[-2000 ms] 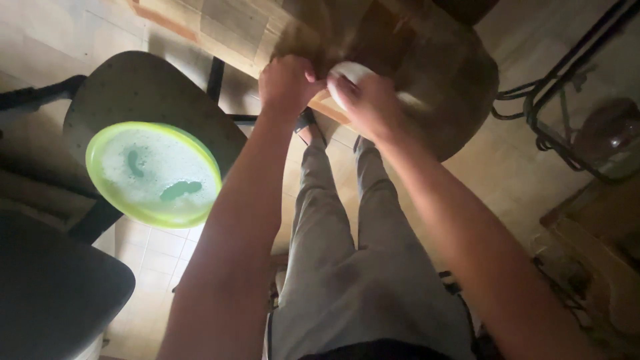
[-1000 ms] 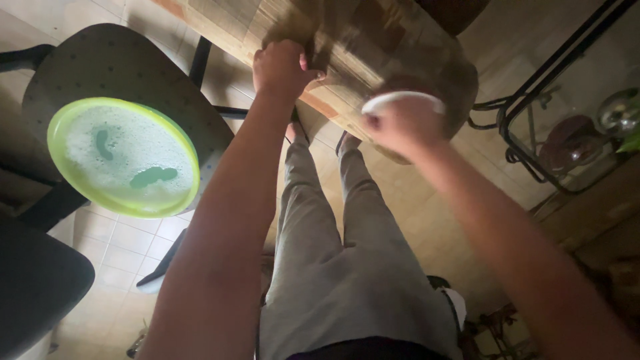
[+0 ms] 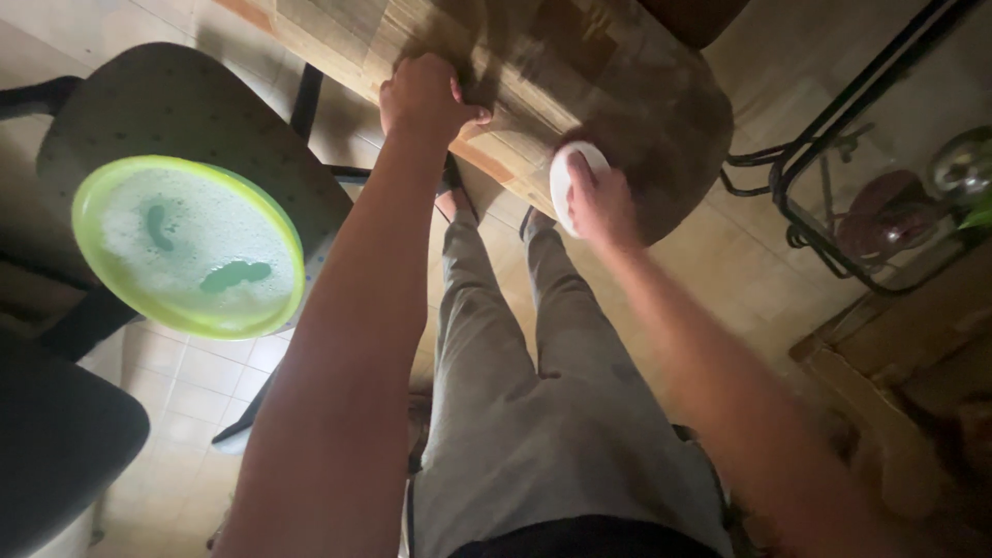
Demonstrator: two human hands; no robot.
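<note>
A wood-patterned tabletop [image 3: 542, 77] with a rounded end spans the top of the head view. My left hand [image 3: 434, 97] rests on its near edge, thumb stretched to the right and no object visible in it. Farther right, near the same edge, my right hand [image 3: 601, 194] grips a white oval object [image 3: 570, 182], perhaps a brush or sponge; its underside is hidden against the tabletop. At the left, a lime-green basin [image 3: 298, 267] holds foamy, greenish water and stands on a dark chair seat [image 3: 170, 93].
Another dark chair [image 3: 62, 434] fills the lower left. A black metal frame [image 3: 798, 155] stands at the right, with glass-like items beyond it. Below the tabletop are my legs [image 3: 496, 325] and the tiled floor [image 3: 201, 380]. A wooden piece of furniture [image 3: 860, 387] is at the lower right.
My right hand, with the white object, has moved away from my left hand along the tabletop's near edge. The left hand stays on the edge.
</note>
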